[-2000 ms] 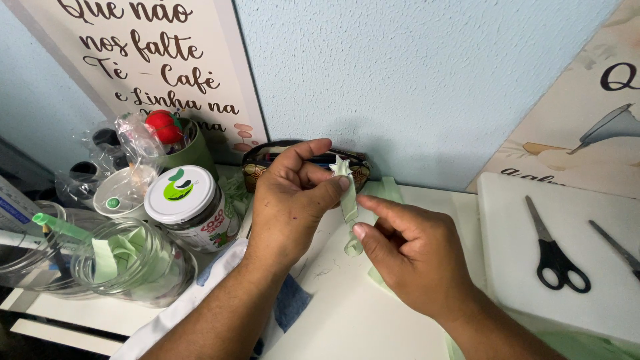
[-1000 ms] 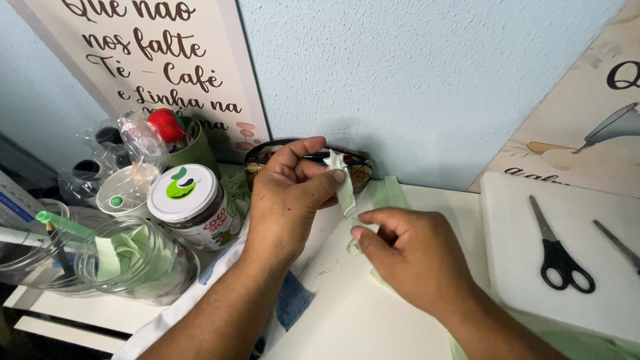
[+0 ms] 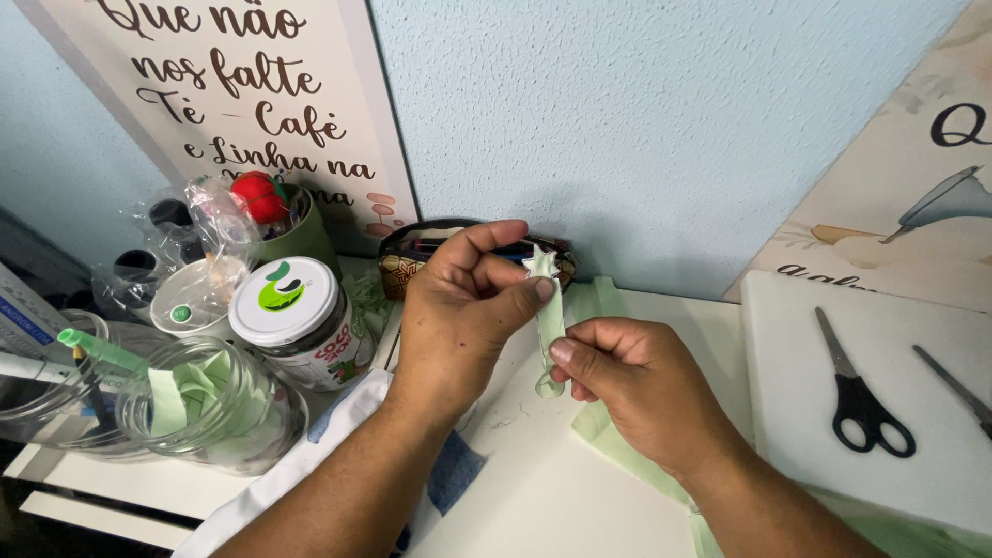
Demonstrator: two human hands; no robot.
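Between the thumb and fingers of my left hand (image 3: 473,310) is the upper part of a pale green fabric strip (image 3: 551,322). A small star-shaped piece with a dark outline (image 3: 541,263) sticks up above that thumb. My right hand (image 3: 628,372) pinches the same strip lower down, where its end curls into a loop. More light green fabric (image 3: 612,438) lies on the white table behind and under my right hand. A patterned zip pouch (image 3: 399,260) lies open behind my left hand, partly hidden by it.
Black-handled scissors (image 3: 860,395) and another blade (image 3: 953,384) rest on a white board (image 3: 783,341) at right. At left are a white-lidded jar (image 3: 283,306), a glass jar of green pieces (image 3: 209,411) and a green pot (image 3: 298,236) with a red pincushion (image 3: 260,197). White-and-blue cloth (image 3: 341,426) lies beneath my left forearm.
My right hand has moved slightly down the strip and back up close to my left hand's thumb. My left hand keeps its hold on the upper part.
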